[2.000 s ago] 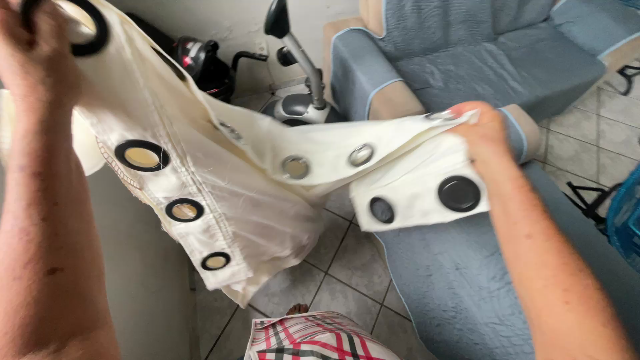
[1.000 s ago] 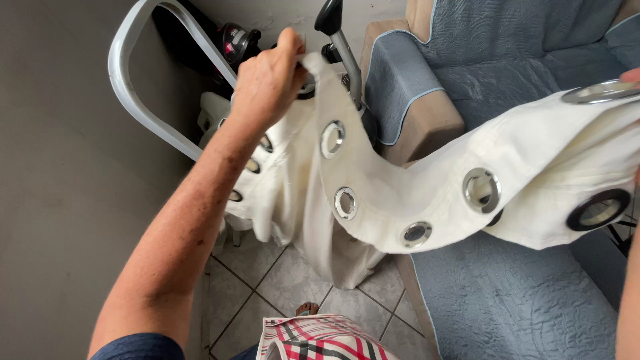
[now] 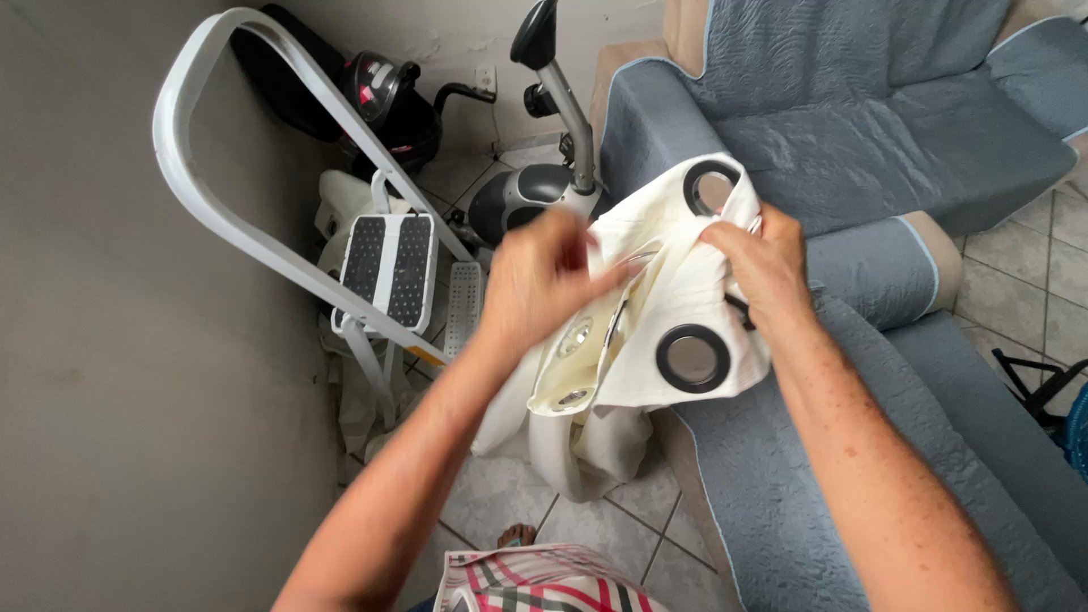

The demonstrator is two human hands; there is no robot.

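A cream eyelet curtain is bunched in front of me, its grommets dark-ringed on one face and silvery on the other. My right hand grips the curtain's top band at the right, just below a dark-ringed grommet. At the band's left side is my left hand, blurred, with fingers reaching toward the folds; whether it pinches the cloth is unclear. Another dark-ringed grommet faces me lower down. The rest of the fabric hangs beneath in loose folds toward the tiled floor.
A white folding step stool stands at the left by the wall. Behind it are a motorcycle helmet and an exercise machine. Sofas with blue-grey covers fill the right side. My foot is on the tiles below.
My hands have come closer together. The curtain band, stretched between them a second ago, is now gathered in folds. The step stool shows more fully.
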